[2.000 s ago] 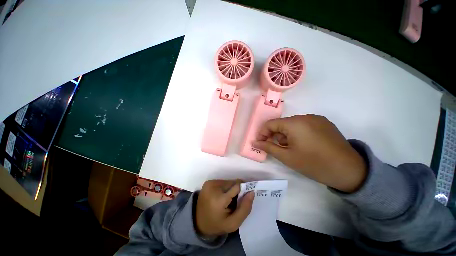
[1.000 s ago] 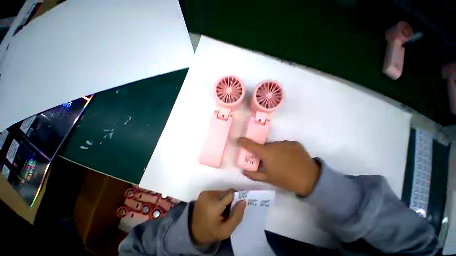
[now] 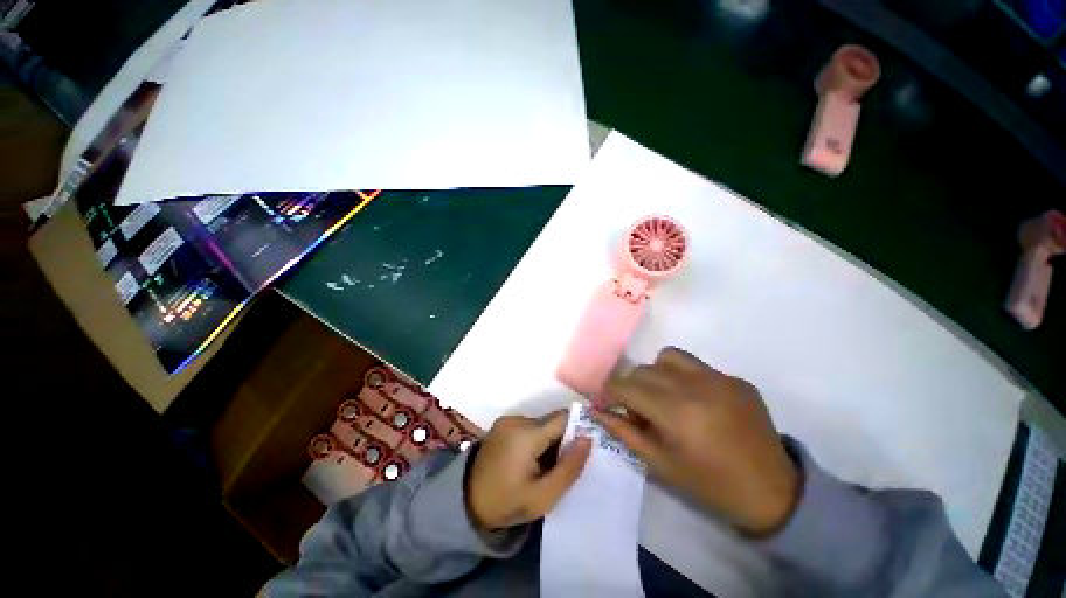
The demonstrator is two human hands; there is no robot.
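Note:
One pink handheld fan (image 3: 602, 339) lies on the white work sheet (image 3: 807, 362), its round slotted head away from me and its handle toward me. My left hand (image 3: 520, 473) grips the narrow white label sheet (image 3: 590, 526) by its upper left edge. The sheet hangs down toward me, with small black print near its top. My right hand (image 3: 701, 444) has its fingertips pinched at the printed top edge, just below the fan handle. The fingers partly cover the print. I cannot tell whether a label is loose.
Pink fans (image 3: 832, 123) lie on the dark green conveyor beyond the bench. An open carton (image 3: 275, 438) with rows of pink fans is below the left edge. A loose white sheet (image 3: 386, 94) covers dark printed sheets (image 3: 175, 263). A spare label sheet (image 3: 1029, 508) lies at right.
The right-hand one of the two fans has gone from the work sheet. My right hand has moved from that fan to the label sheet. The view has shifted to the left.

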